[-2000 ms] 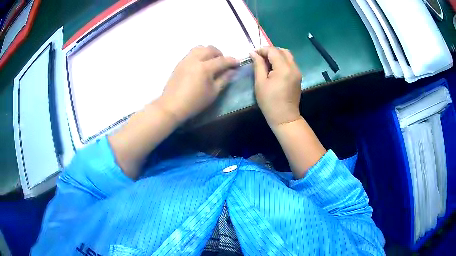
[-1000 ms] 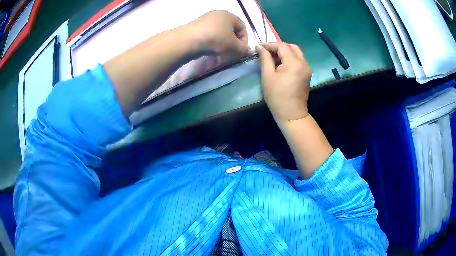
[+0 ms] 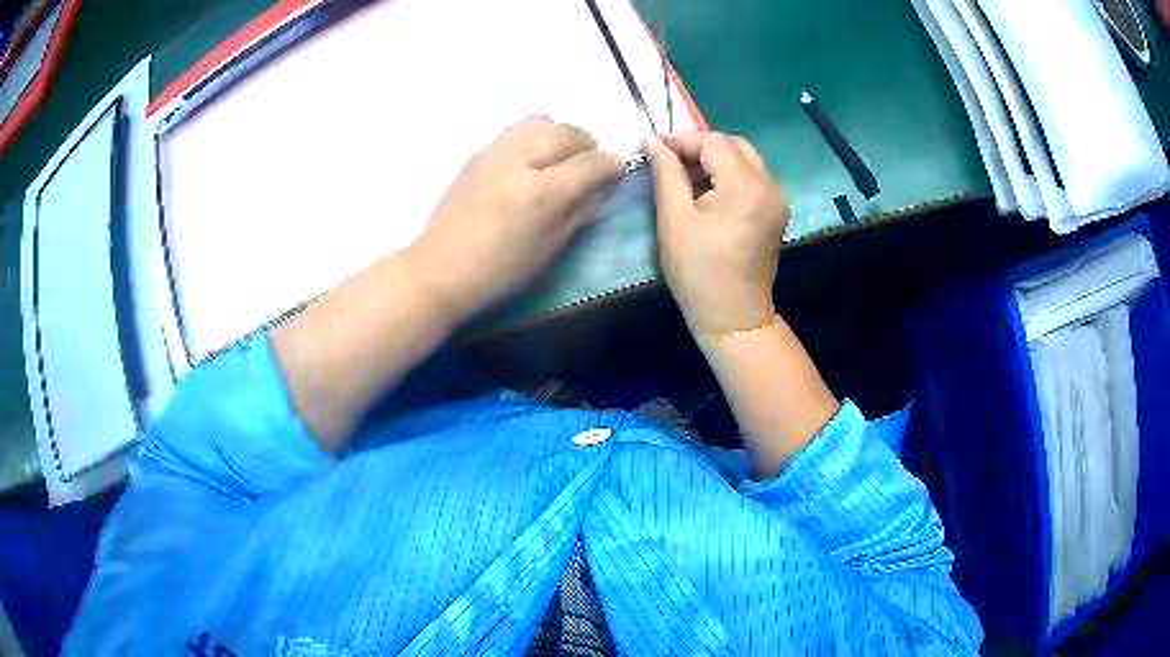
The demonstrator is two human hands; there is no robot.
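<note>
A white panel with a thin black border lies in front of me, over a red-edged board. My right hand is at the panel's near right corner, thumb and forefinger pinched on a narrow tape. The tape shows as a thin line running up from the fingertips along the right edge. My left hand lies over the near edge, its slightly blurred fingertips almost touching the right hand's. A tiny light spot shows between them; whether the left fingers grip it is hidden.
A black pen-like tool and a small black piece lie right of my right hand on the green mat. Stacked white sheets are at far right, above a blue bin. A black-bordered panel lies at left.
My left hand was a fist higher over the panel, its forearm across the near edge. It has come down and back, fingers extended to the near right corner. My right hand keeps its pinch there.
</note>
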